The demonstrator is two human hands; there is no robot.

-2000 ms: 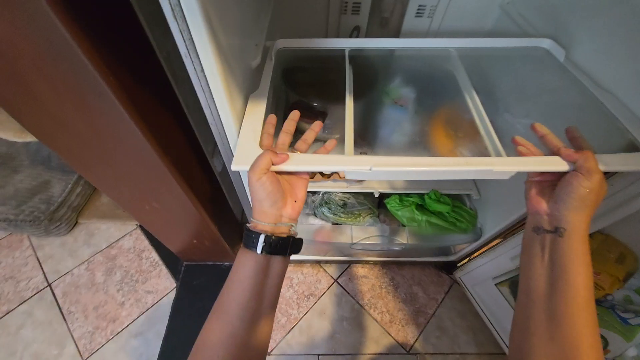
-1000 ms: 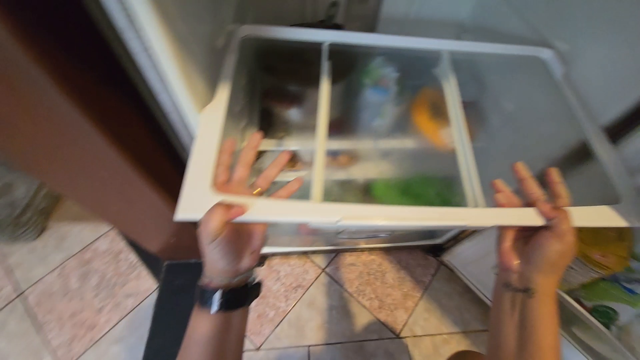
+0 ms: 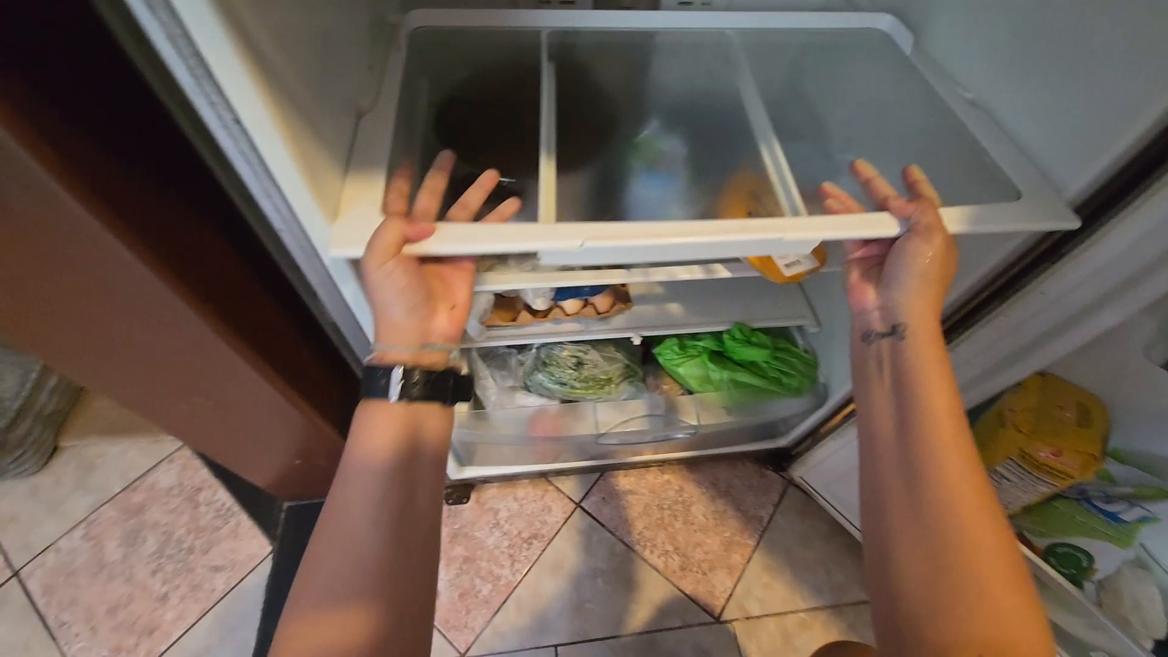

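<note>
A white-framed glass refrigerator shelf (image 3: 657,239) spans the upper middle of the view, with two light bars across its frosted pane. My left hand (image 3: 429,251) holds the front rim near its left end, thumb on the rim and fingers spread beneath the glass. Toward the right end my right hand (image 3: 894,246) grips the same rim, its fingertips seen at the glass. A black-strapped watch (image 3: 415,384) is on my left wrist. Through the pane a dark round shape and an orange package (image 3: 787,265) show; whether the shelf rests on its side supports I cannot tell.
Below are a carton of eggs (image 3: 557,308), bagged greens (image 3: 584,370) and a green plastic bag (image 3: 737,360) in a clear drawer (image 3: 639,429). The open door (image 3: 826,484) at right holds a yellow package (image 3: 1045,438). A brown post (image 3: 182,301) stands at left.
The shelf was tilted up with its front edge lower in view one second ago; now it appears flatter. Both hands have stayed on its front rim.
</note>
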